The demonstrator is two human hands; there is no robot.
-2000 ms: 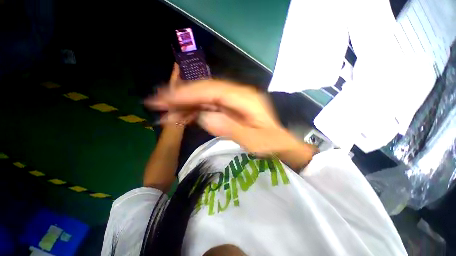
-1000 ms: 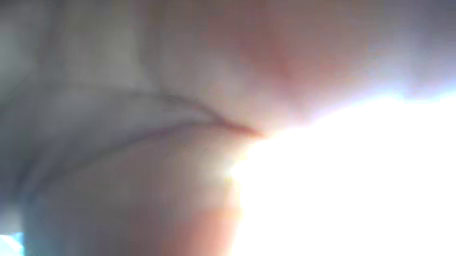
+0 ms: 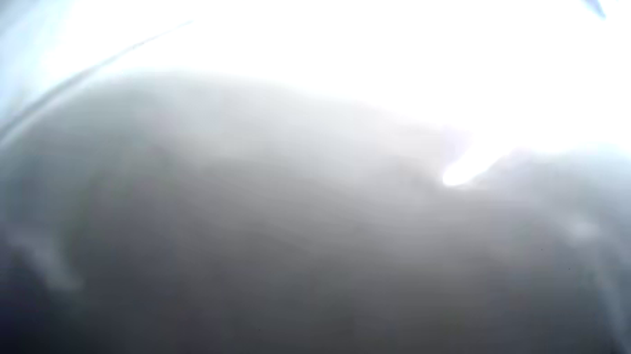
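A large, blurred grey-brown shape [image 3: 297, 228] fills most of the head view, very close to the lens. It may be one of my hands over the camera, but no finger outline is sharp enough to tell, nor which hand. I cannot make out my left hand or my right hand for certain. No held object can be seen.
Glaring white light fills the top of the view. A thin dark curved line [image 3: 90, 71] runs across the upper left. A small bright gap shows right of centre. Bench, floor and other objects are hidden or washed out.
Two seconds ago a hand held a phone below the bench edge and my other hand was moving. Creased skin then covered the lens. Now the glare has shifted from lower right to the top.
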